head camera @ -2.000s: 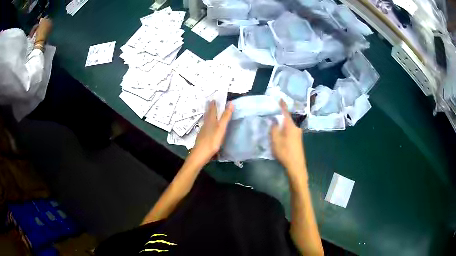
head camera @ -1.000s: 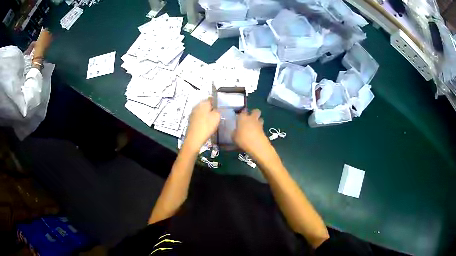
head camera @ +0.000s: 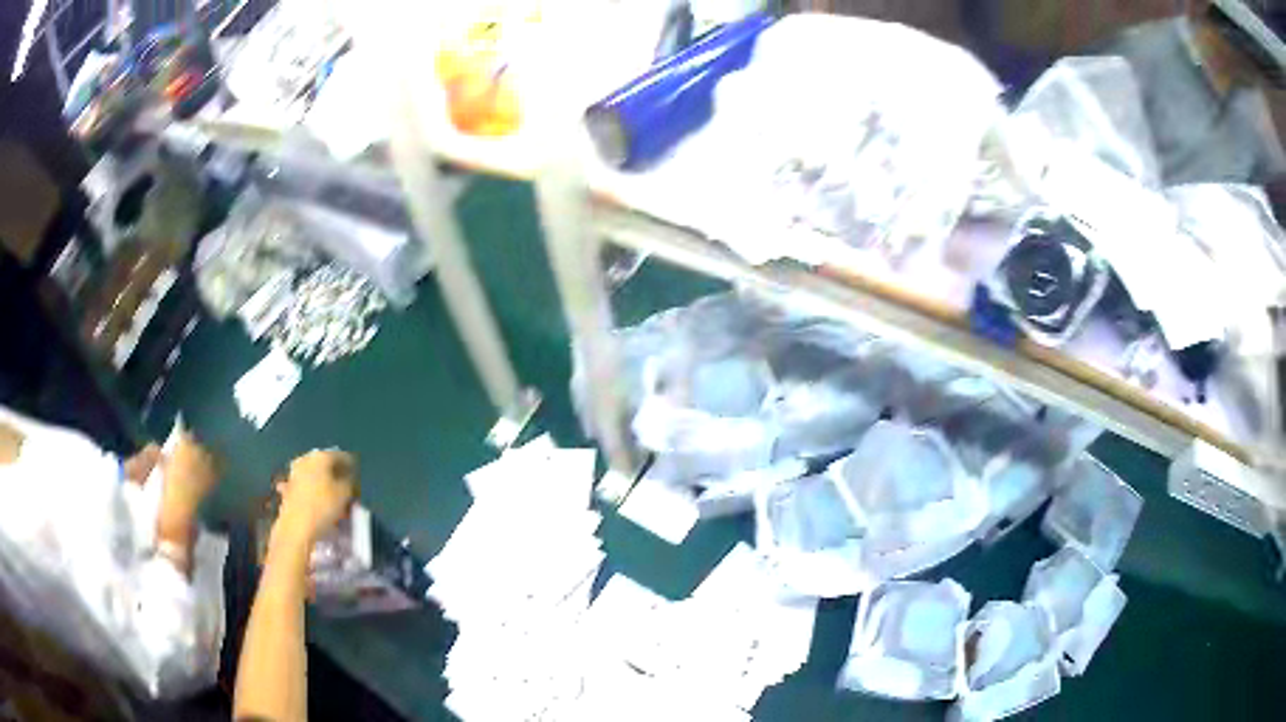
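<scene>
My left hand [head camera: 319,494] reaches in at the left, fingers curled, over a blurred group of printed boxes [head camera: 346,557] at the table's edge. I cannot tell whether it grips one. My right hand is not in view. A large spread heap of white leaflets [head camera: 525,571] lies right of the boxes. Pale bluish devices in clear trays [head camera: 903,487] are piled at the right, with several separate trays [head camera: 910,635] in front of them.
A co-worker in white [head camera: 85,522] has hands close left of mine. A cable pile [head camera: 332,313] and a lone card [head camera: 267,387] lie at the back left. Two upright posts [head camera: 578,303] stand behind the leaflets. The raised shelf [head camera: 846,289] holds a blue roll [head camera: 677,92] and a power strip [head camera: 1220,487].
The view has swung up and left. My left hand has moved from the small box at the middle to the boxes at the left. My right hand and that small box have left the picture.
</scene>
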